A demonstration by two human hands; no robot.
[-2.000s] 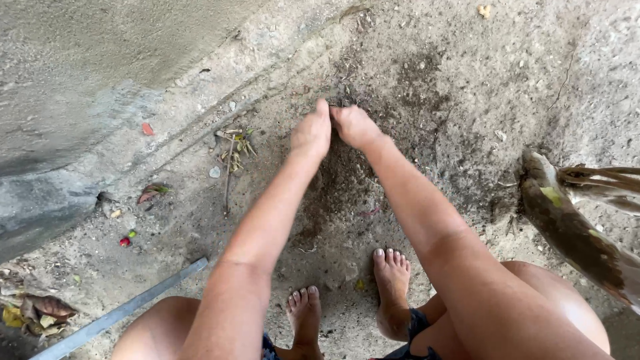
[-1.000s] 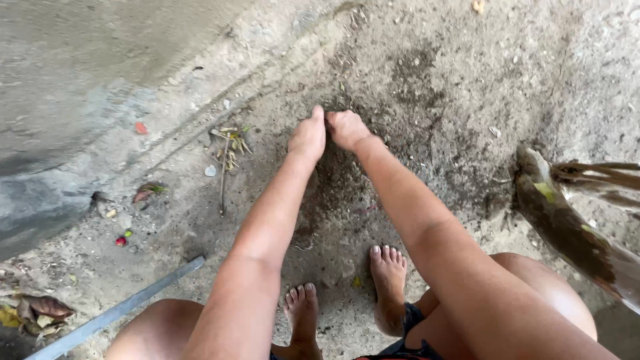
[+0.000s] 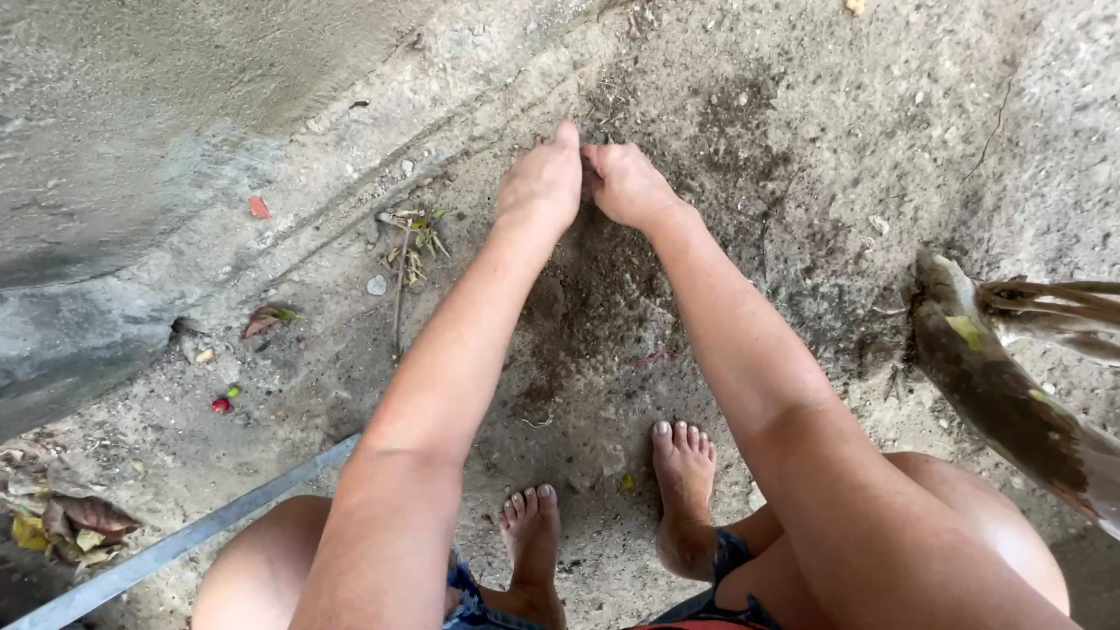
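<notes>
Both my arms stretch forward over the dirt ground, with the hands close together near the top middle. My left hand [image 3: 541,175] has its fingers curled out of sight and its thumb pointing forward. Just right of it, my right hand [image 3: 632,184] is curled too, its thumb side facing the left hand. A small dark patch shows between the hands; whether it is something held or soil, I cannot tell. Dark loose soil [image 3: 595,289] lies below them, between my forearms.
A concrete wall base [image 3: 175,114] runs along the upper left. A flat metal bar [image 3: 192,534] lies at lower left near dry leaves [image 3: 92,521]. Twigs [image 3: 402,271] and a red fruit [image 3: 220,405] lie left. A tree trunk [image 3: 989,376] stands right. My bare feet [image 3: 682,481] are below.
Both hands stay close together over the same area of ground. The left thumb now points forward, raised clear of the right hand.
</notes>
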